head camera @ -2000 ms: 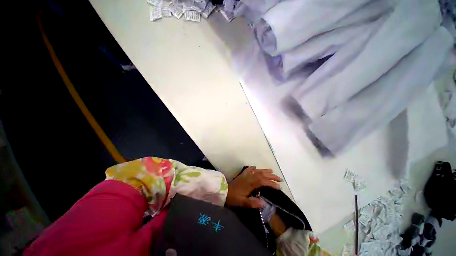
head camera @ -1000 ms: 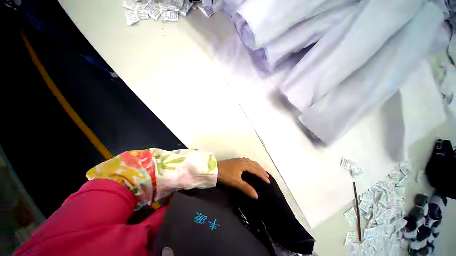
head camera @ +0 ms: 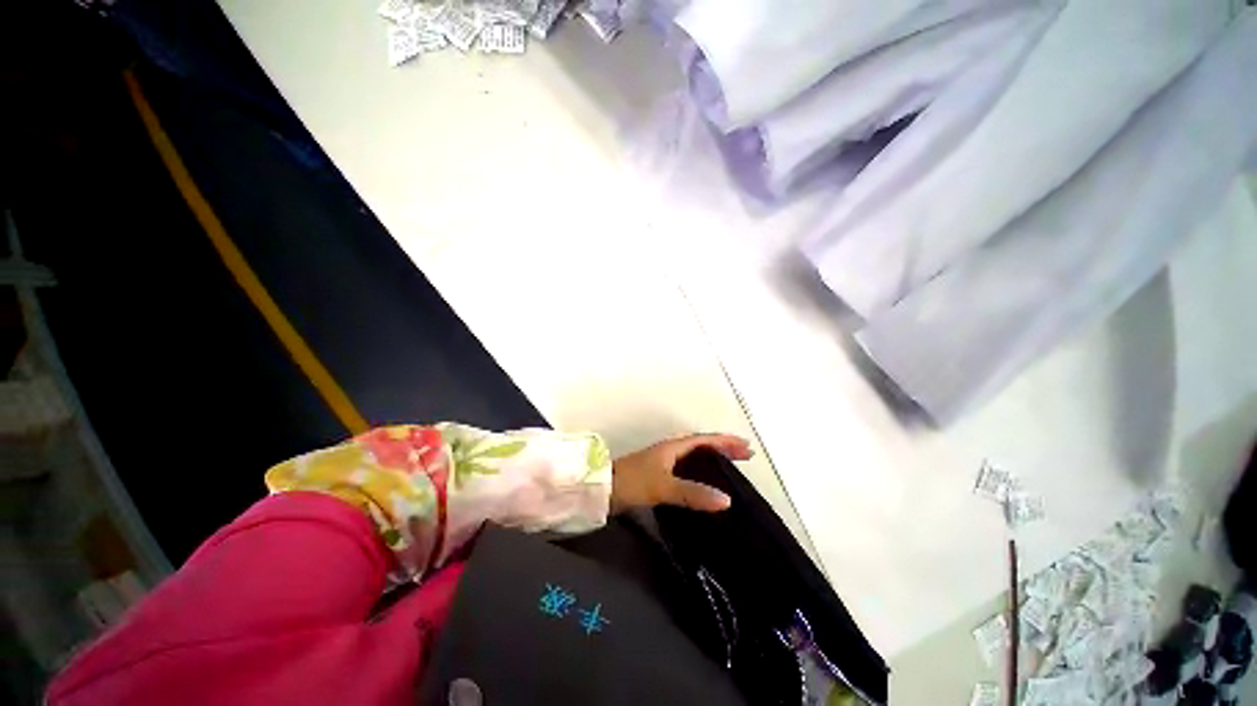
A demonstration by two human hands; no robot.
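A black pouch (head camera: pixel 779 559) lies at the table edge against the dark apron, its far end near the seam in the table. Its zipper edge shows as a pale line, with a shiny lilac-white bit near its lower end. My left hand (head camera: pixel 682 473) holds the pouch's upper end, thumb and fingers on either side of the black fabric. My right hand is not visible; only a small pale, flowered patch, seemingly its sleeve cover (head camera: pixel 827 686), shows at the bottom edge beside the pouch.
White-lilac stuffing rolls (head camera: pixel 1020 207) are heaped at upper right. Small white labels lie in a heap (head camera: pixel 1089 607) at lower right and another (head camera: pixel 476 24) at the top. A dark thin stick (head camera: pixel 1012 621) lies by the labels. Black-and-white rolls (head camera: pixel 1206 641) sit at the right edge.
The right hand, earlier in the pouch opening, is out of sight. The left hand has shifted to the pouch's upper end. The pouch has turned, and its zipper shows differently. The view has shifted slightly.
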